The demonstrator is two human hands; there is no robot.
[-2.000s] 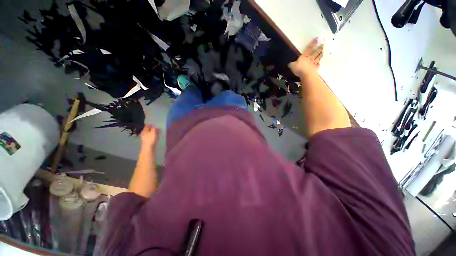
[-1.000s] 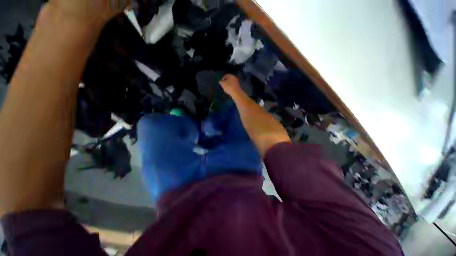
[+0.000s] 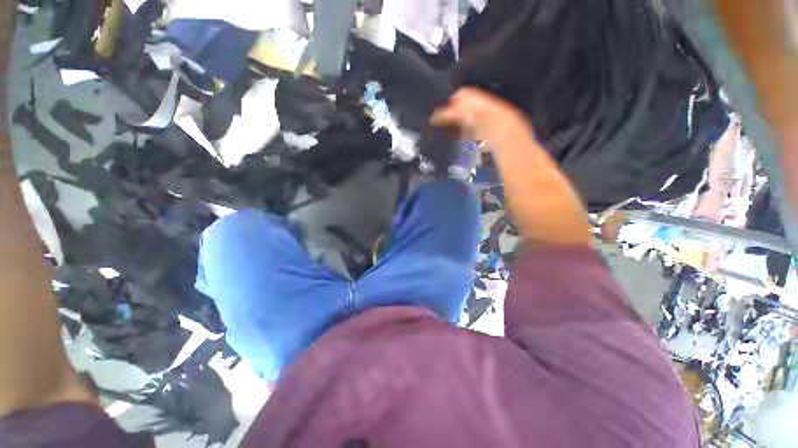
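My right hand (image 3: 472,112) reaches forward over a large dark cloth heap (image 3: 612,96). Its fingers are bent and touch or hover at the heap's near left edge. The hand is blurred, and I cannot tell whether it grips cloth. My left forearm runs up the left edge of the picture, blurred; the left hand is outside the view. Black and white offcuts (image 3: 249,122) lie on the floor in front of my bent knees.
Dark scraps (image 3: 122,227) cover the grey floor at the left. A metal bar (image 3: 700,229) crosses at the right, with many small scraps below it. A blurred brown edge (image 3: 757,44) curves along the upper right. Blue and yellowish pieces lie at the top.
The view has dropped closer to the floor and the pale table has left it. My right hand has moved from the table edge down to the dark cloth. The left hand has left the view.
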